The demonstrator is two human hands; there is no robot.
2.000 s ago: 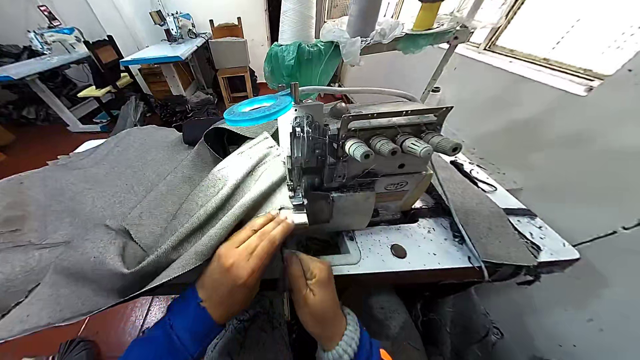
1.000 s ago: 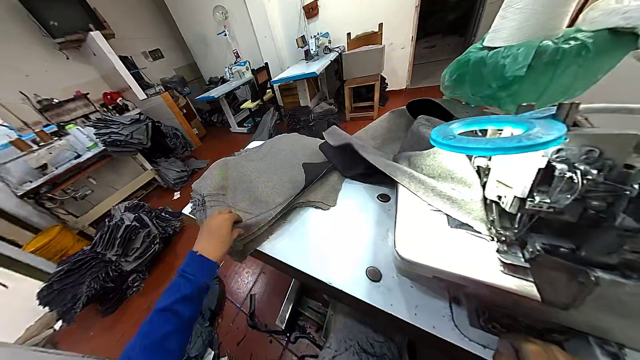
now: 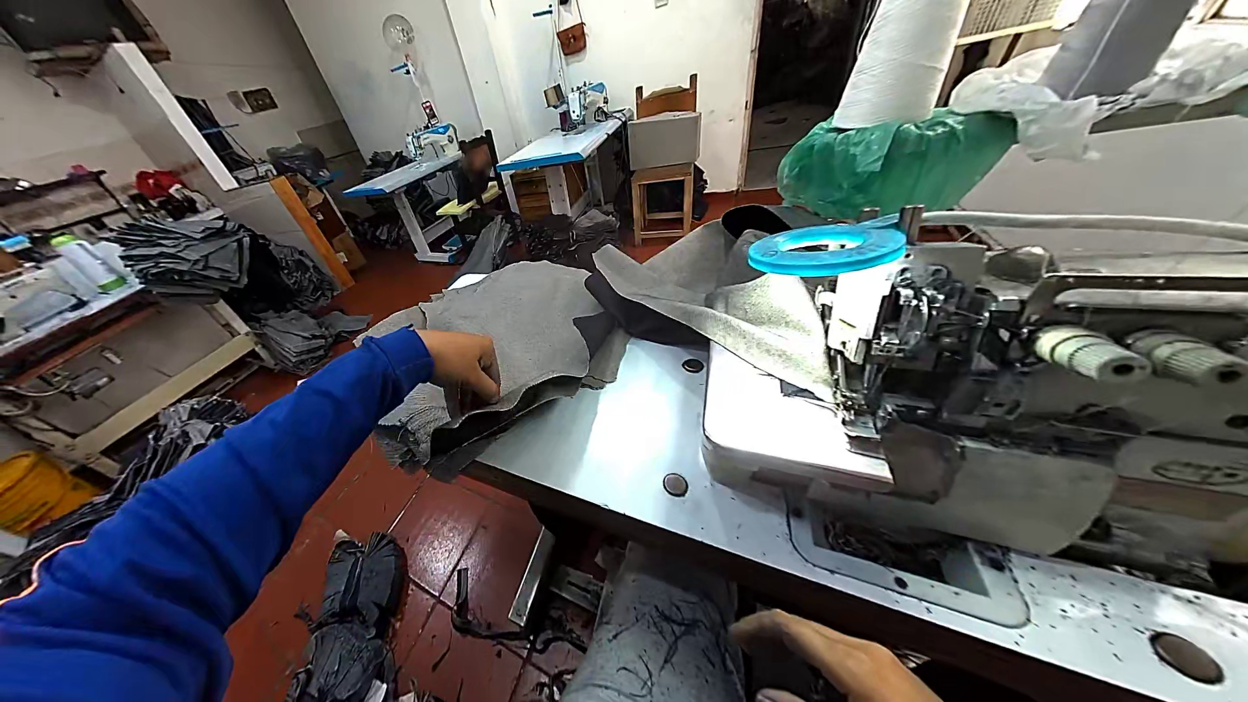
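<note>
My left hand (image 3: 464,367), in a blue sleeve, grips the edge of grey fabric pieces (image 3: 526,312) lying over the table's left end. Another stretch of grey fabric (image 3: 751,312) runs to the needle area of an overlock sewing machine (image 3: 907,361). A blue ring (image 3: 827,250) sits at the top of the machine's head. At the bottom, my right hand (image 3: 838,658) is near the table's front edge, partly cut off by the frame; its fingers are extended and nothing shows in it.
The white table (image 3: 604,439) has a dark front edge. Bundled dark fabric (image 3: 356,604) lies on the red floor below. Thread cones (image 3: 902,63) and a green plastic bag (image 3: 892,161) stand behind the machine. Other sewing tables (image 3: 561,146) are at the back.
The view has swung left. My left hand has gone from beside the machine's needle area to the fabric at the table's left end. My right hand has left the machine's front.
</note>
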